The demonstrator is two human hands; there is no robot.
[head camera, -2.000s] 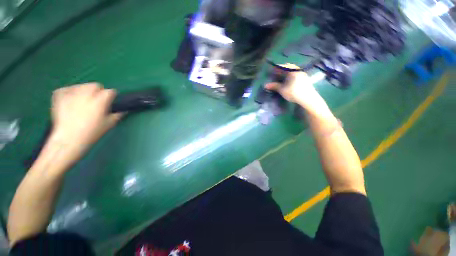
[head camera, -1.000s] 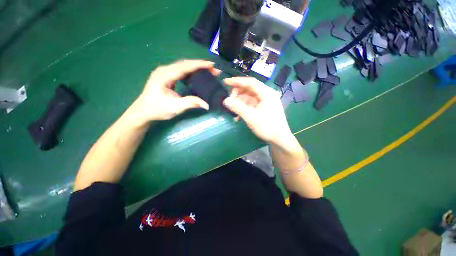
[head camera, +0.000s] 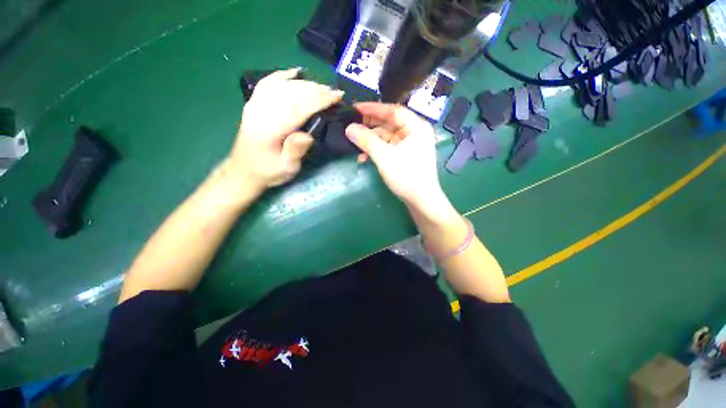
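A black grip body (head camera: pixel 325 140) is held above the green bench in front of me. My left hand (head camera: pixel 279 127) wraps around it, and its dark end shows past the left hand's upper left side. My right hand (head camera: pixel 392 150) has its fingertips on the body's right end. Whether a cover plate is between the right fingertips cannot be told. The electric screwdriver (head camera: pixel 426 44), a large dark cylinder, hangs just beyond the hands, in front of the white screw feeder (head camera: pixel 364 57).
Another grip body (head camera: pixel 76 182) lies at the left. A black block (head camera: pixel 328 30) is left of the feeder. Loose cover plates (head camera: pixel 525 107) lie right of the feeder, under the looping cable (head camera: pixel 549 82). The bench edge runs near my body.
The left hand has gone from far left to the centre, joining the right hand on a grip body. Since one second ago the body has turned in the hands. The screwdriver has shifted right in view.
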